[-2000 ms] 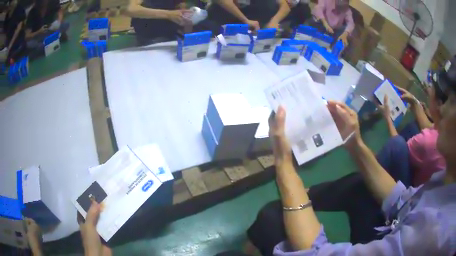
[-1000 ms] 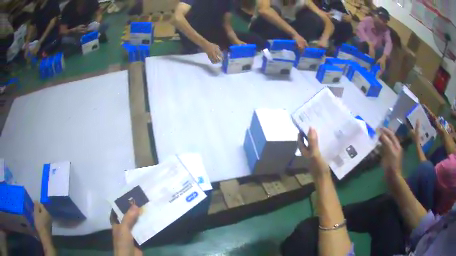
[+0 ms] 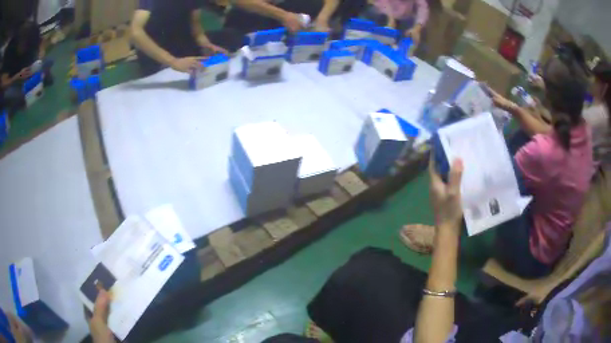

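My left hand (image 3: 100, 309) is at the bottom left, cut off by the lower edge, with its thumb on the front of a retail carton (image 3: 144, 264). The carton's tilted white face has a dark picture panel, small lettering and a blue oval logo. A second white panel (image 3: 169, 226) shows behind its top edge; I cannot tell if it is part of the same carton. A dark blue side shows below it. My right hand is not visible.
White sheets (image 3: 161, 144) lie over a wooden pallet (image 3: 228, 248). White-topped cartons (image 3: 271, 144) stand near its front edge, with blue cartons (image 3: 388, 60) along the back. At right, a neighbour's hand (image 3: 447, 194) holds another carton. People sit around; green floor shows at front.
My view has swung right, shifting the scene left. My left hand keeps its hold. The right neighbour's carton is raised and held by one visible hand. Across the pallet, a person's hands have moved onto a carton.
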